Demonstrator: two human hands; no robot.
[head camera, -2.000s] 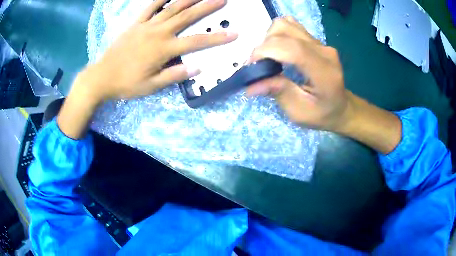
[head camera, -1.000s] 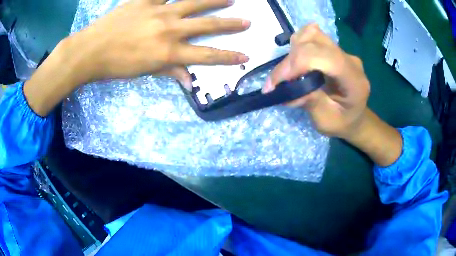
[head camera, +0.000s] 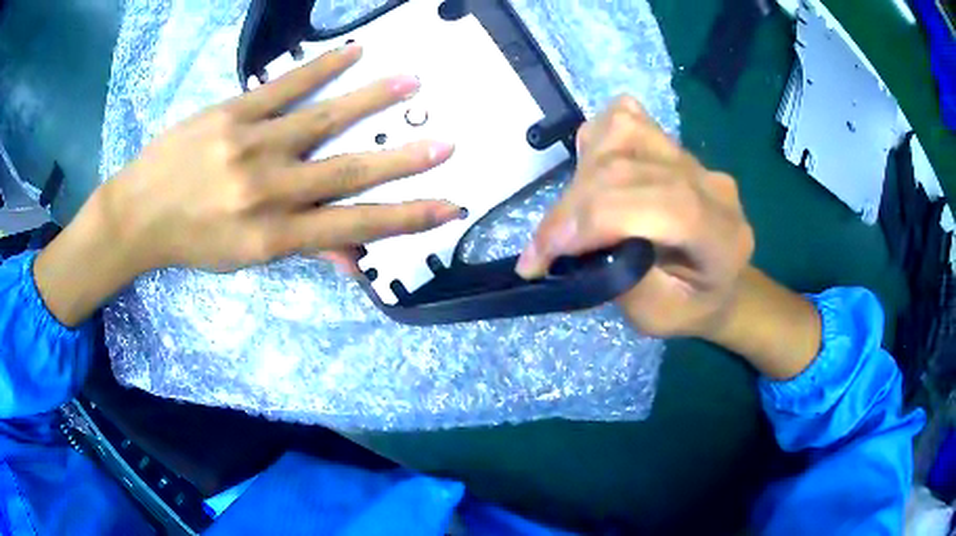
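A black plastic housing (head camera: 524, 63) lies on a bubble-wrap sheet (head camera: 346, 366). A flat silver-white metal plate (head camera: 482, 115) with notches and small holes lies inside it. My left hand (head camera: 252, 183) lies flat on the plate with fingers spread, pressing its left side; the thumb is at the housing's lower left edge. My right hand (head camera: 660, 220) grips the lower black housing arm (head camera: 503, 298) near its rounded end, fingertips on its upper side. Another arm shows at the upper left. Whether small parts are under my right fingers is hidden.
Loose metal plates (head camera: 839, 115) are stacked on the dark green mat (head camera: 723, 387) at the right. Black strips (head camera: 928, 251) lie in a pile beyond them. A dark slotted object (head camera: 136, 461) is at the lower left, below the bench edge.
The housing and plate show lower in the view, with more of the top visible. My right hand still grips the arm, its fingers further along toward the end than at first. My left hand stays on the plate.
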